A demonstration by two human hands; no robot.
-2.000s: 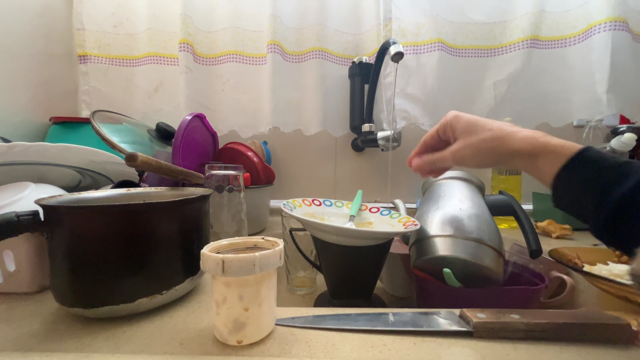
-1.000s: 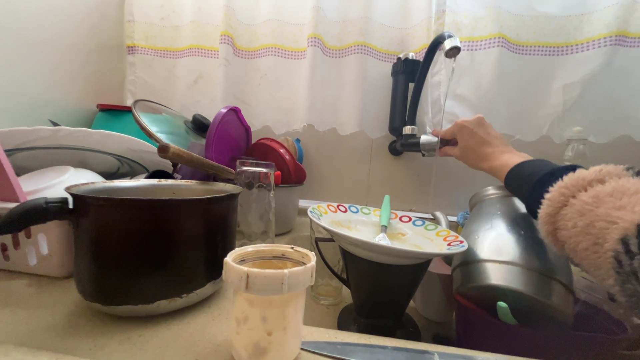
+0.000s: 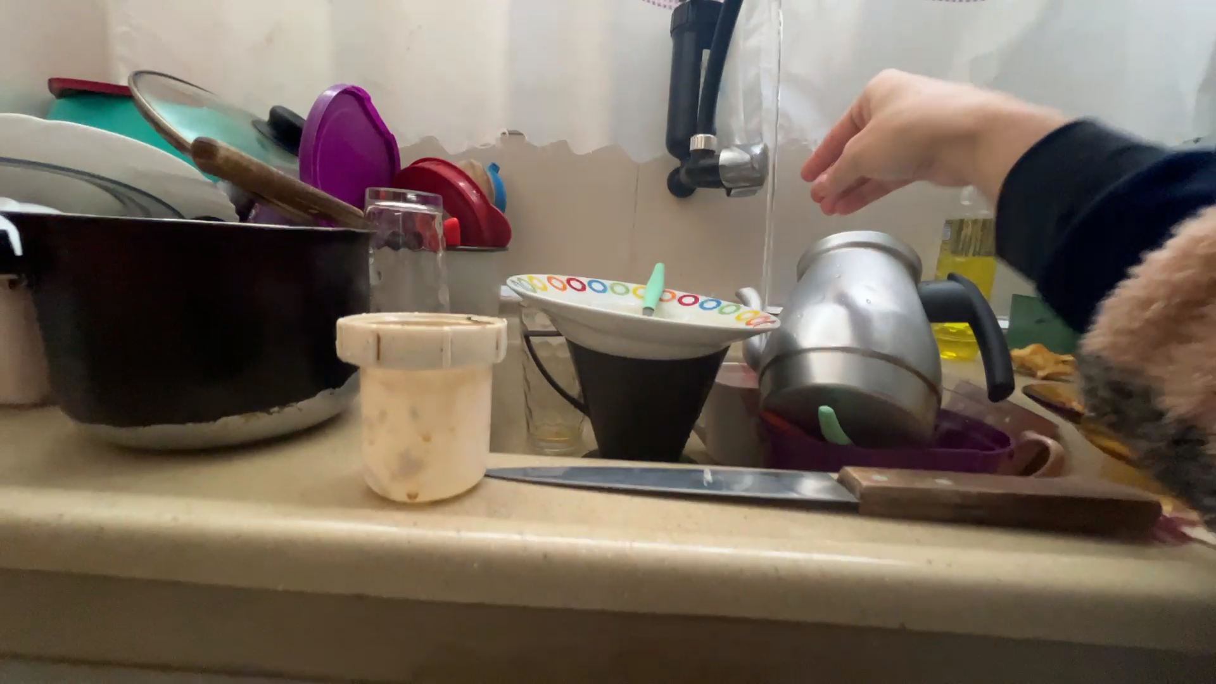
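My right hand [image 3: 893, 142] hangs in the air, fingers bent downward and holding nothing, right of the chrome faucet knob [image 3: 743, 168] and above the tilted stainless steel pitcher [image 3: 850, 332]. A thin stream of water [image 3: 772, 142] falls between the knob and my fingers. The pitcher leans in a purple plastic container [image 3: 969, 446]. Left of it, a plate with coloured rings [image 3: 627, 323] rests on a black coffee filter holder [image 3: 646, 399], with a green-handled utensil [image 3: 655, 288] on the plate. My left hand is out of view.
On the counter [image 3: 285, 532] stand a black pot [image 3: 199, 323] at left and a stained plastic jar [image 3: 423, 408]. A wooden-handled knife [image 3: 997, 499] lies near the front edge. Behind the pot are a glass [image 3: 407, 247], a purple lid [image 3: 350, 142] and a glass lid [image 3: 195, 114].
My right hand, at the faucet knob one second ago, has come away from it to the right. Water still runs. The view has tilted downward.
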